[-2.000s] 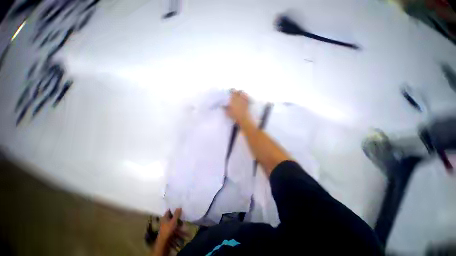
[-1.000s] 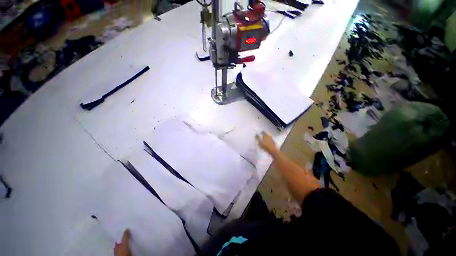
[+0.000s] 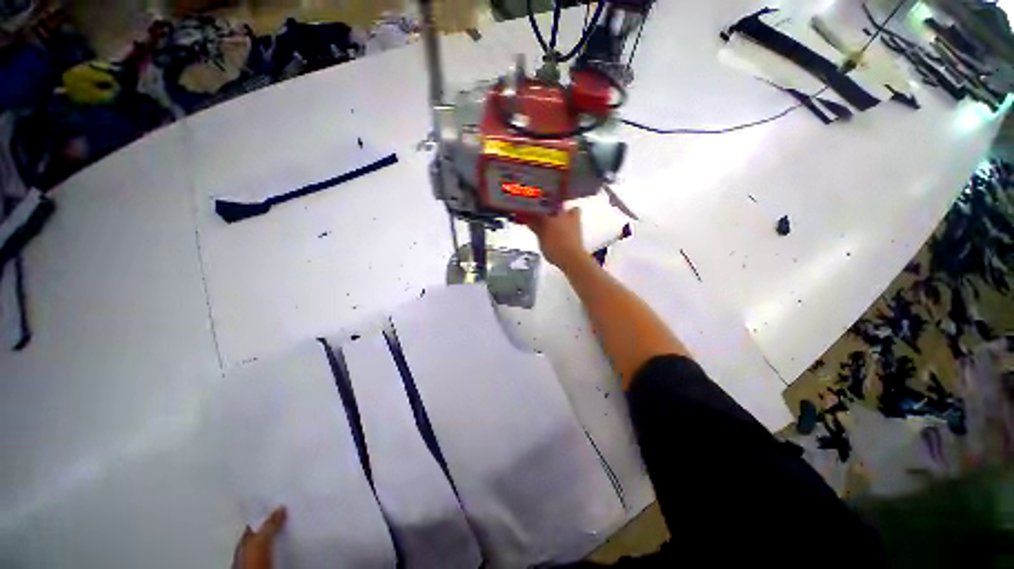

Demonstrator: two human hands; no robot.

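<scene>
Three cut panel stacks with white paper on top lie side by side in front of me: left (image 3: pixel 295 445), narrow middle (image 3: pixel 406 478) and right (image 3: pixel 517 445). Dark cloth shows in the gaps between them. My left hand (image 3: pixel 262 540), cut off by the bottom edge, rests at the left stack; its grip is unclear. My right hand (image 3: pixel 559 236) is closed at the underside of the red and silver cutting machine head (image 3: pixel 528 156), fingers partly hidden. The machine's base plate (image 3: pixel 512 278) stands just beyond the panels.
A dark strip (image 3: pixel 306 190) lies beyond the panels at left. Dark-edged pieces (image 3: pixel 28 222) lie at far left. More cut pieces (image 3: pixel 806 61) and a cable (image 3: pixel 712 130) are at the back right. The white table's (image 3: pixel 712 256) right edge borders a floor with scraps (image 3: pixel 890 356).
My right hand has moved from the table edge to the machine. The view has turned, and the machine looks larger. The stack seen beside the machine no longer shows there. My left hand stays on the left panel.
</scene>
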